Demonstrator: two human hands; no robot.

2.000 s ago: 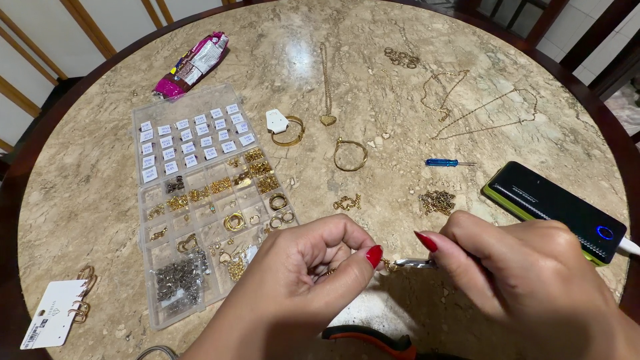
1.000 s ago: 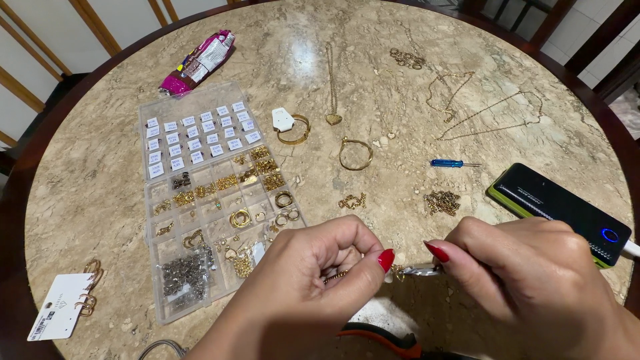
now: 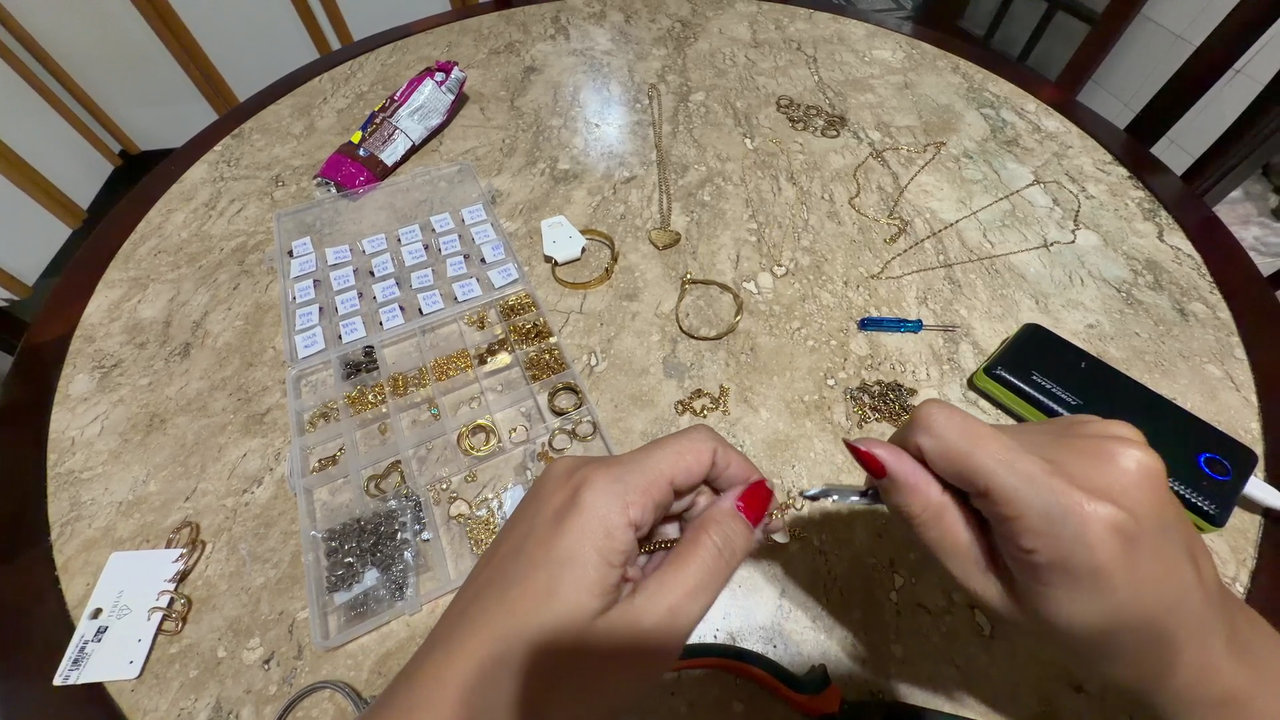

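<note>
My left hand (image 3: 640, 540) pinches a gold-coloured chain (image 3: 785, 508) between thumb and forefinger; part of it shows below the fingers and the rest is hidden in the palm. Closed around a slim metal tool, my right hand (image 3: 1020, 510) holds its pointed silver tip (image 3: 840, 494) against or very near the chain's end. The tool's handle is hidden, so its kind is unclear. Just beyond the hands lie a small gold chain piece (image 3: 703, 402) and a heap of chain (image 3: 880, 402). Under the hands are tool handles in orange and black (image 3: 760, 680).
A clear plastic compartment box (image 3: 450, 390) of findings lies open at left, near a magenta wrapper (image 3: 395, 125). Farther back are bangles (image 3: 710, 308), a heart-pendant necklace (image 3: 663, 238) and thin chains (image 3: 975, 230). A blue screwdriver (image 3: 890, 325) and a power bank (image 3: 1110, 415) lie right; carded earrings (image 3: 125, 610) lie near left.
Both hands stay close together over the same spot, still holding the chain and the tool. The tool's tip shows more plainly beside the chain than a second ago.
</note>
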